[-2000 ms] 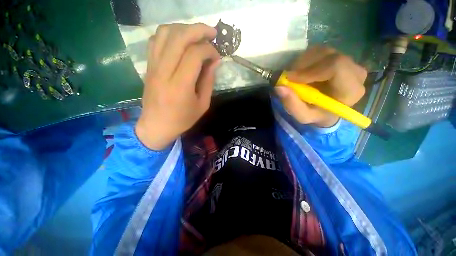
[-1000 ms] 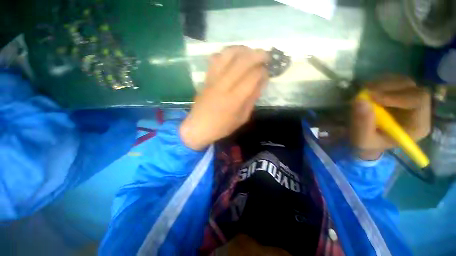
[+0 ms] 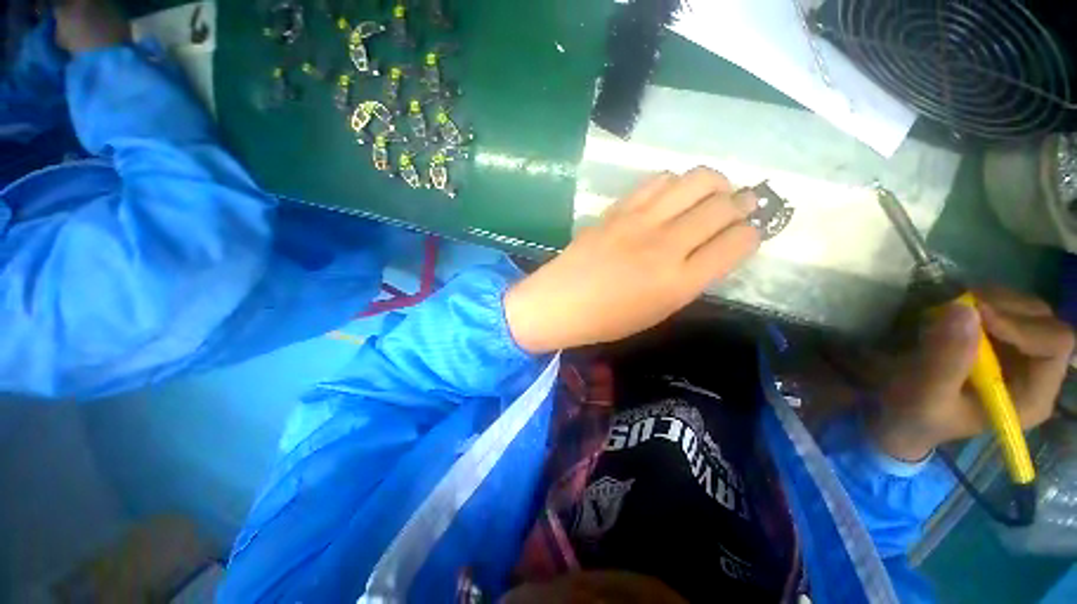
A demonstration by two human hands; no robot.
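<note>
A small dark notched disc [image 3: 770, 210] with bright spots lies at the right part of a pale shiny work plate [image 3: 827, 274]. My left hand [image 3: 650, 257] has its fingertips on the disc's left edge; whether they grip it or only press it is hard to see. My right hand [image 3: 945, 372] holds the yellow soldering iron [image 3: 994, 395] like a pen. The iron's silver tip points up and left over the plate, to the right of the disc and apart from it.
Small assemblies [image 3: 380, 153] with yellow-green dots lie spread on the green mat [image 3: 508, 83]. A dark bristly strip [image 3: 630, 65], white paper [image 3: 803, 71], a black fan guard [image 3: 945, 53] and a round grey tub [image 3: 1030, 195] stand beyond. Another person's blue sleeve [image 3: 154, 153] is at left.
The view has shifted, bringing the fan and paper into sight. The iron's tip, at the disc two seconds ago, is now away from it to the right. My left hand remains at the disc.
</note>
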